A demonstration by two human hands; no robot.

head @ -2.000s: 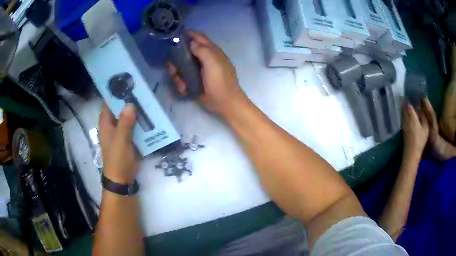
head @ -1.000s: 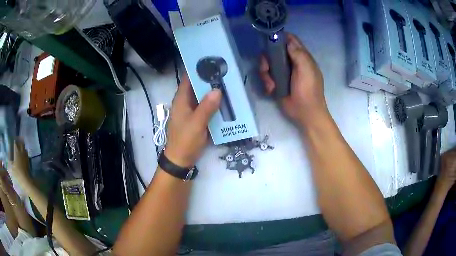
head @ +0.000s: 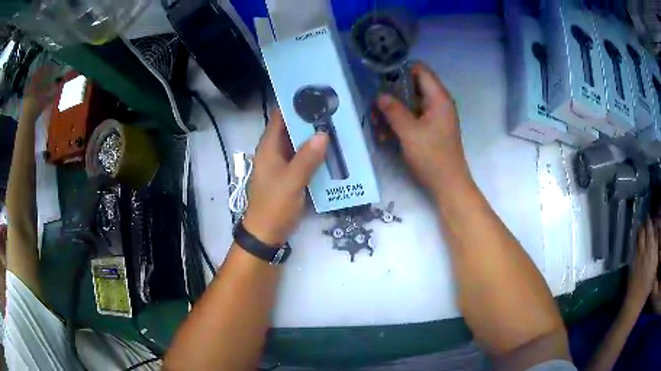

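Observation:
My left hand [head: 279, 174] holds a pale blue "MINI FAN" carton [head: 293, 72] upright and slightly tilted, thumb on its printed front, top flaps open. My right hand [head: 424, 127] is closed around the handle of a dark grey mini fan [head: 383, 43], just right of the carton and apart from it. The fan's round head points up; its lower handle is hidden by my fingers and blurred. Small dark star-shaped pieces [head: 353, 233] with pale hubs lie on the white sheet below the carton.
Printed cartons [head: 578, 72] stand at upper right, with grey fans [head: 605, 170] below them. A white cable [head: 240, 182] lies left of my left hand. Tape roll [head: 123, 153], brown box [head: 70, 119] and a black device [head: 214, 51] are at left. Other people's arms show at both sides.
The view has swung, so the bench things sit further right than two seconds ago. My right hand has changed its hold, with the thumb now across the front of the fan's handle.

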